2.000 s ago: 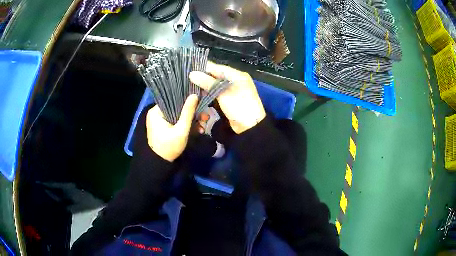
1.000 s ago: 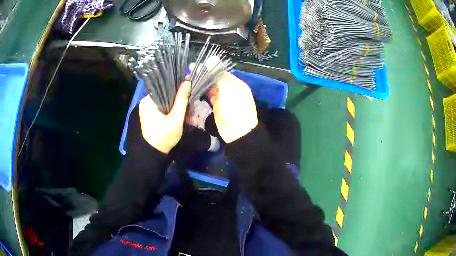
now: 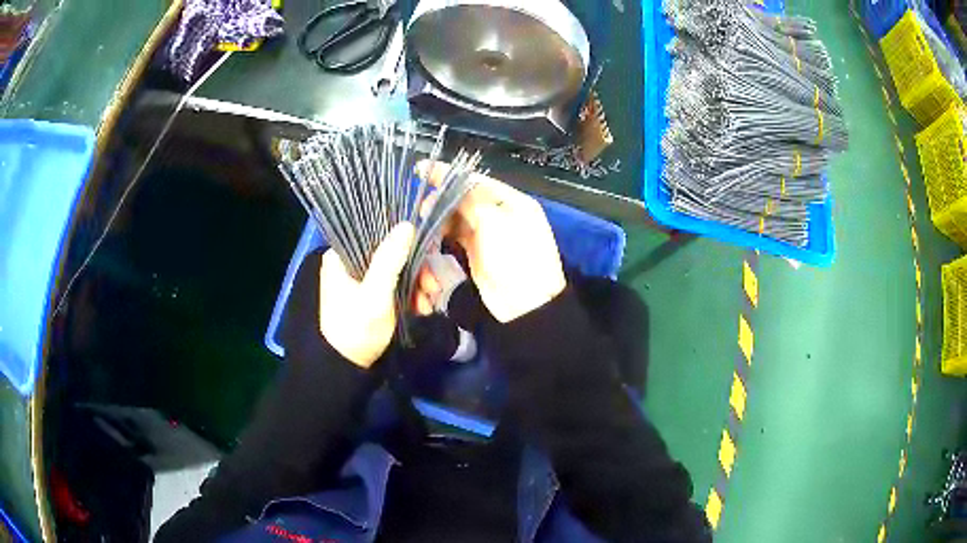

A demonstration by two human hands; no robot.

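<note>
My left hand [image 3: 366, 302] grips a fanned fistful of short grey wires [image 3: 345, 191], with their tips up and spread toward the upper left. My right hand [image 3: 509, 244] is at the right side of the fan and holds a smaller group of grey wires [image 3: 440, 207] between thumb and fingers. The lower ends of this group hang down between the hands. Some of the right fingertips are hidden behind the wires. Both hands are above the darker blue lap bin [image 3: 594, 242].
A round machine [image 3: 498, 58] with a silver disc stands ahead, scissors [image 3: 348, 37] and a purple-white cloth [image 3: 223, 32] to its left. A blue tray [image 3: 742, 229] heaped with grey wires is at the right. A light-blue tray [image 3: 37, 233] is at the left.
The view shifted and shifted back. The right hand's wire group, at first a slanted bunch in the fingers, spread out and now stands more upright against the fan, its lower ends hanging between the hands.
</note>
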